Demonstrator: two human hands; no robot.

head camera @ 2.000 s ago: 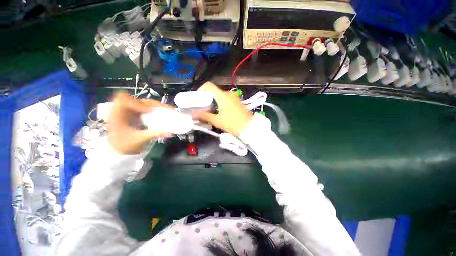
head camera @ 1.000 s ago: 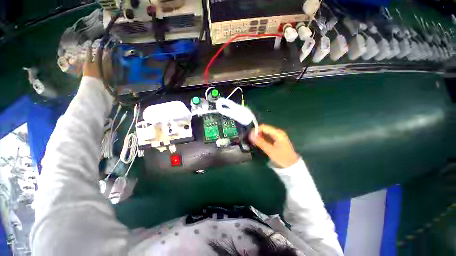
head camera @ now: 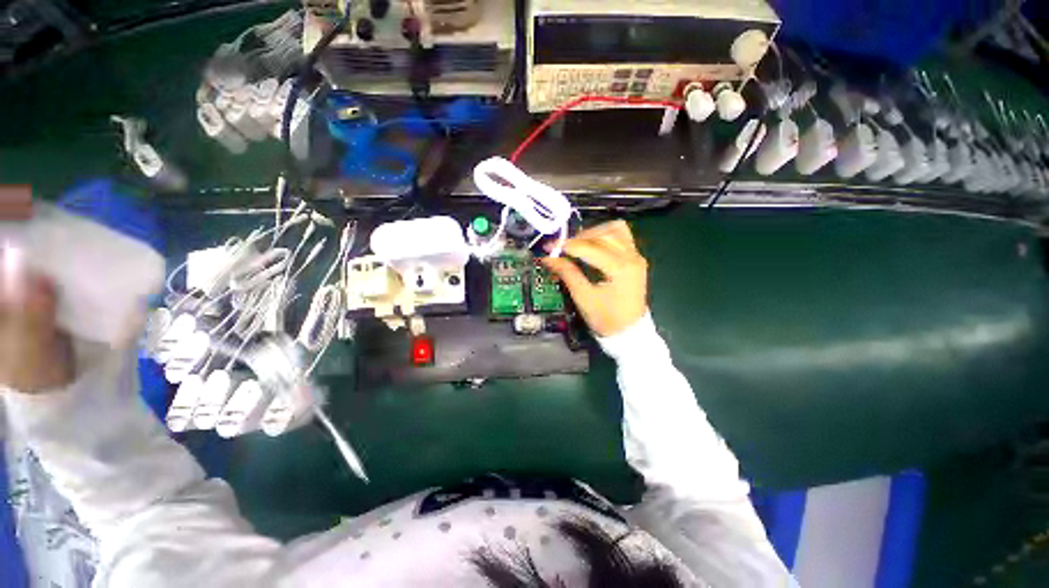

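A white power adapter (head camera: pixel 416 237) lies on the cream test socket (head camera: pixel 423 284) of the black fixture base (head camera: pixel 495 355). Its cord (head camera: pixel 523 195) is a tied loop behind the two green circuit boards (head camera: pixel 508 287). My right hand (head camera: pixel 604 276) pinches the cord's end part at the right edge of the boards; the plug tip is hidden by the fingers. My left hand (head camera: pixel 35 339) is at the far left, blurred and cut off by the picture's edge, around a large pale object (head camera: pixel 101 276) too blurred to name.
Several white adapters with cords (head camera: pixel 236 408) lie left of the fixture. The blue bin (head camera: pixel 115 218) is at far left. Behind are a bench meter (head camera: pixel 644 52) with a red lead (head camera: pixel 564 115), a cream box (head camera: pixel 426 69), blue wires (head camera: pixel 380 149) and hanging adapters (head camera: pixel 817 149).
My left hand has come from the adapters at the rear left to the far left edge, now with a pale object. My right hand has stayed by the boards, fingers now closer to them.
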